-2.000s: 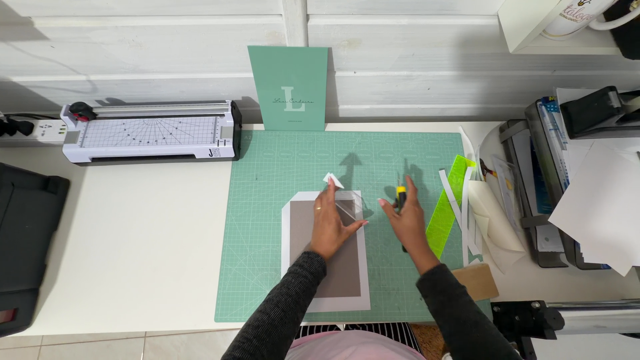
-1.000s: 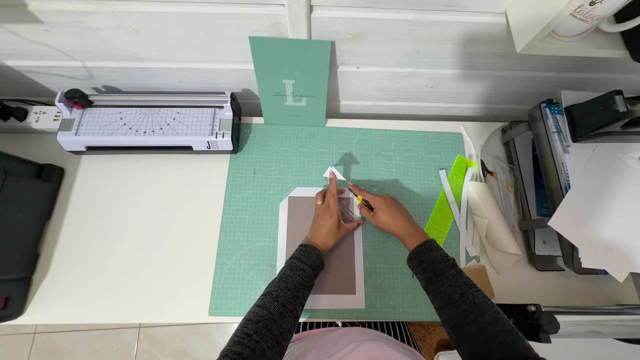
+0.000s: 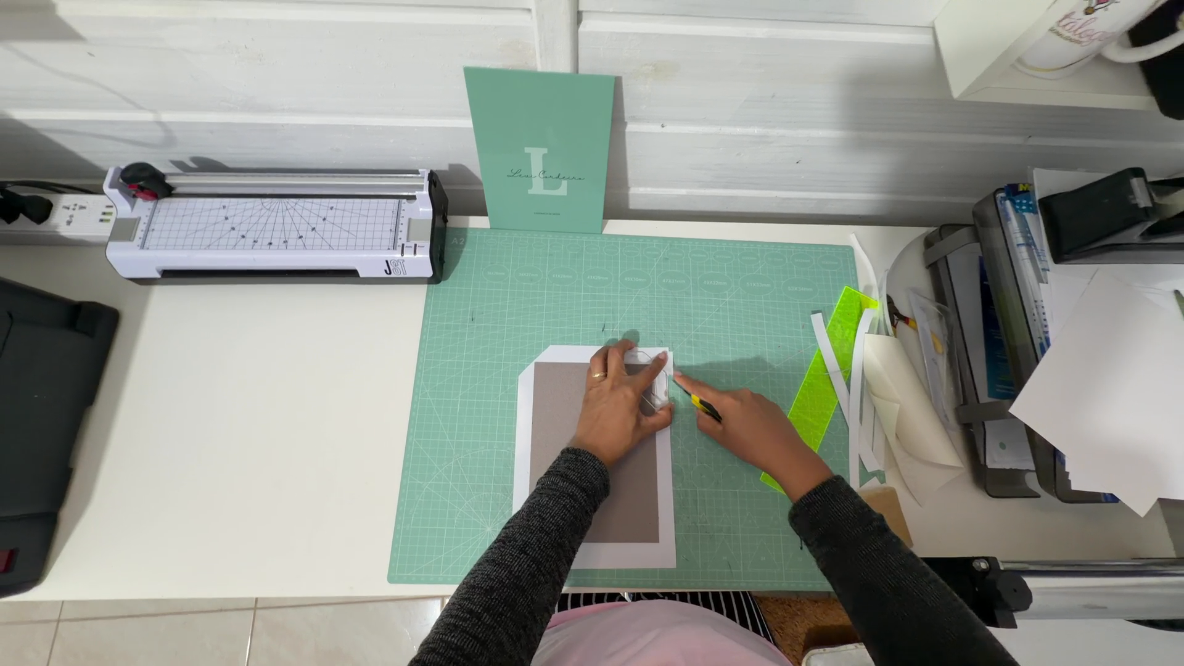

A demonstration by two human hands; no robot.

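A grey-brown board [image 3: 601, 504] lies on a larger white sheet [image 3: 629, 556], whose upper left corner is cut at a slant, on the green cutting mat [image 3: 472, 388]. My left hand [image 3: 615, 402] presses a small clear template [image 3: 658, 393] onto the upper right corner of the board and sheet, fingers spread. Close to its right, my right hand [image 3: 749, 425] grips a yellow and black craft knife [image 3: 705, 405], its tip by the sheet's right edge. The fingers partly cover the template.
A neon green ruler [image 3: 819, 388] and white paper strips [image 3: 867, 398] lie at the mat's right. A paper trimmer [image 3: 277, 227] stands back left, a green card [image 3: 546, 129] leans on the wall. Document trays [image 3: 980, 370] are at right, a dark case [image 3: 46, 425] at left.
The white corner piece seen above the sheet's top edge earlier is no longer seen there. My left hand has come down onto the template, and the right hand with the knife is now beside the sheet's right edge.
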